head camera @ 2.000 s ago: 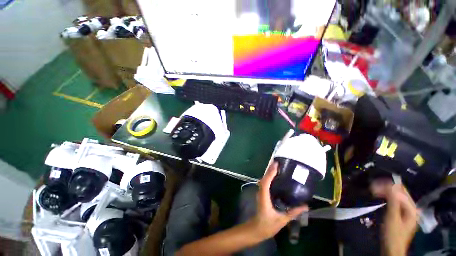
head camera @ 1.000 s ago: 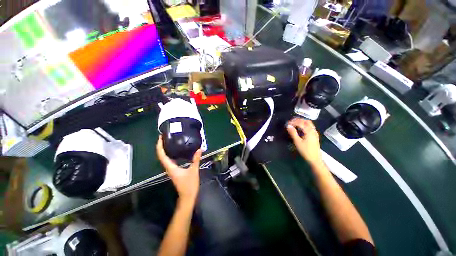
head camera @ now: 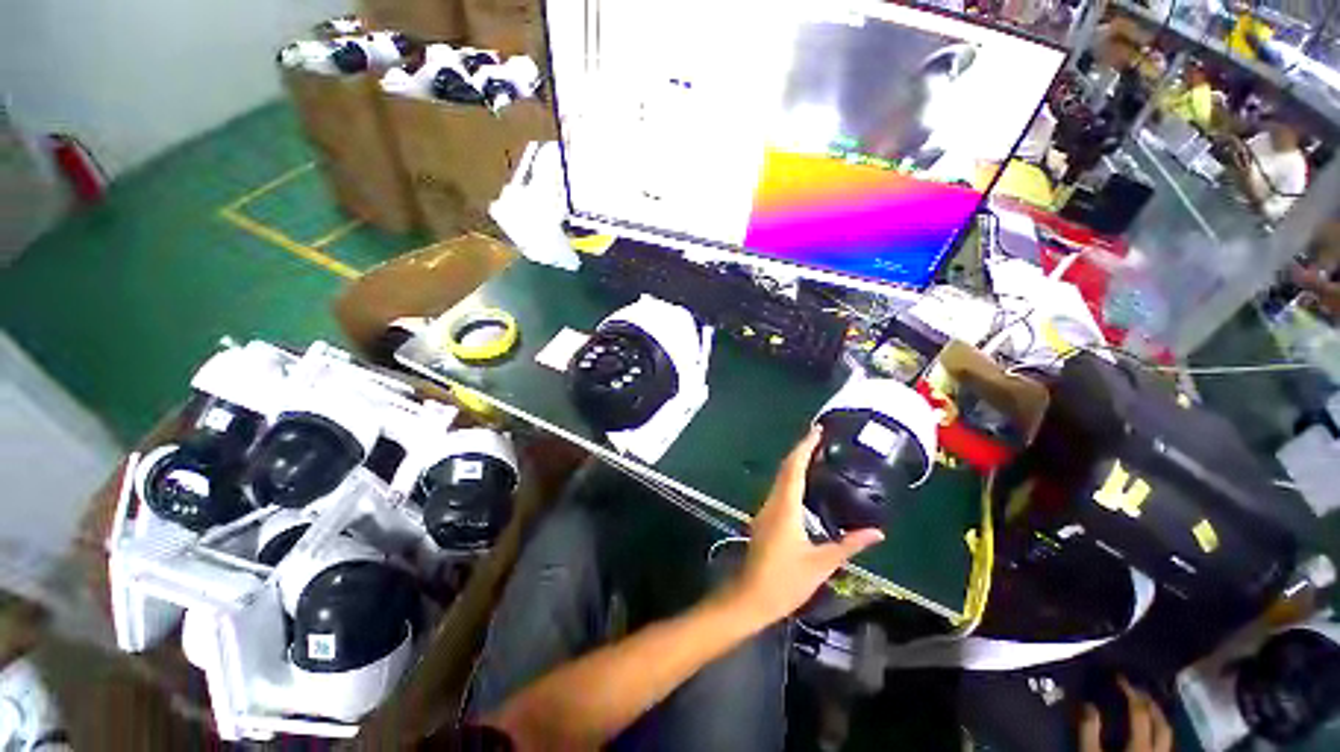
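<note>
My left hand (head camera: 786, 551) grips the black ball of a white-hooded dome camera (head camera: 867, 478) at the right end of the green-topped bench (head camera: 750, 426). A small white label (head camera: 874, 435) shows on this ball. A second dome camera (head camera: 632, 375) lies on the bench to the left, its lens and LED ring showing. My right hand (head camera: 1126, 723) is low at the right, partly cut off by the bottom edge. Its fingers are around a small dark shape, perhaps a mouse; the grip is unclear.
A carton at left is piled with cameras (head camera: 353, 617). A yellow tape roll (head camera: 482, 335), keyboard (head camera: 720, 304) and monitor (head camera: 794, 132) are along the bench. A black case (head camera: 1176, 492) with a white strap stands right, beside an open small-parts box (head camera: 992, 404). Another camera (head camera: 1293, 688) is at lower right.
The view swung right, then back left. My left hand stays on the camera's ball. My right hand, earlier raised and then over the right bench, is now low at the bottom edge.
</note>
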